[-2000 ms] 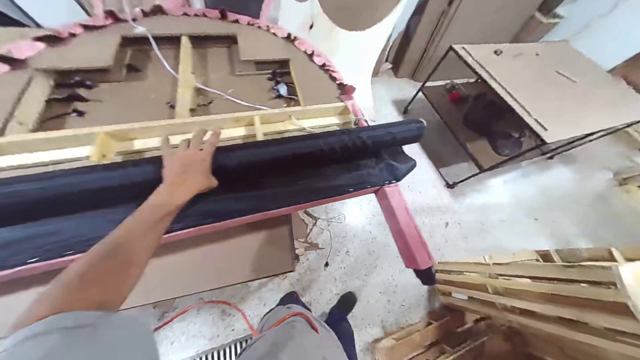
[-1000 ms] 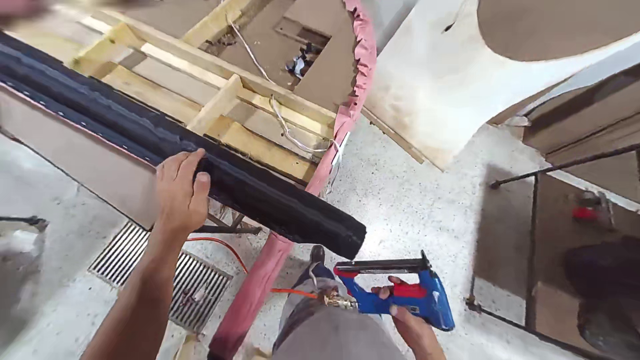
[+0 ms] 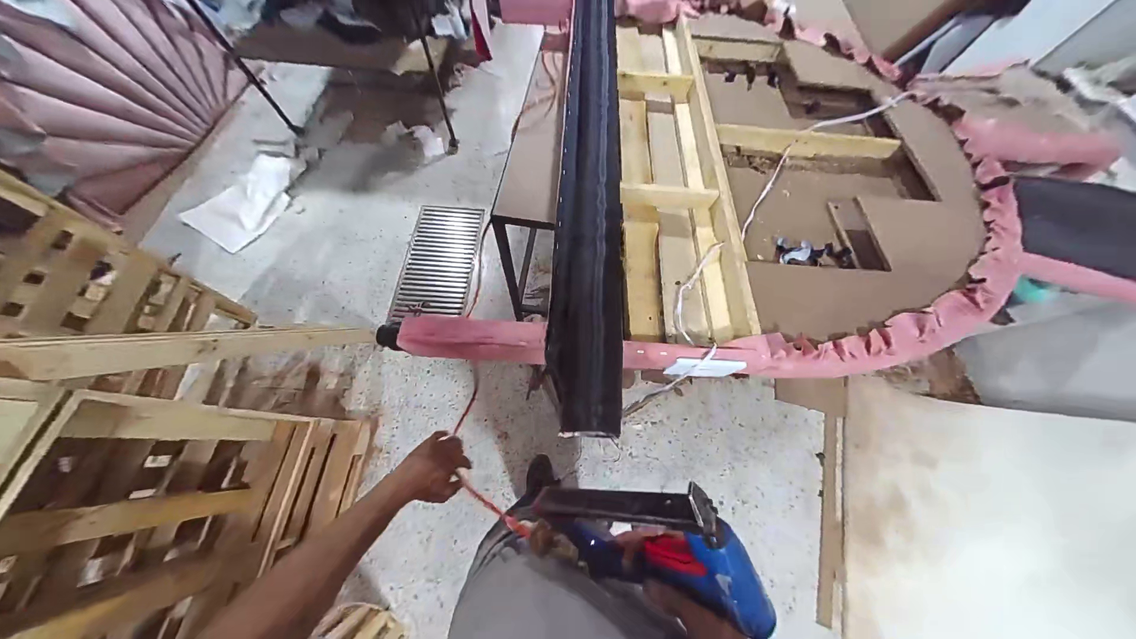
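Observation:
My left hand, low and left of centre, is closed around an orange air hose. That hose leads to a blue and red pneumatic staple gun in front of my body. My right hand, partly hidden behind the tool, grips its handle. Ahead of me, black fabric lies folded lengthwise along the edge of an upholstered frame, its near end hanging past a pink-covered rail. Pink fabric is gathered around the curved rim, and wooden slats show inside the frame.
Wooden pallets stand at the left, one beam reaching toward the pink rail's black tip. A floor drain grate lies beyond them. A white cord crosses the frame. A pale sheet lies at the lower right.
My left hand has left the black fabric, where both earlier frames show it, and now holds the hose. The staple gun stays in my right hand. The view has turned strongly.

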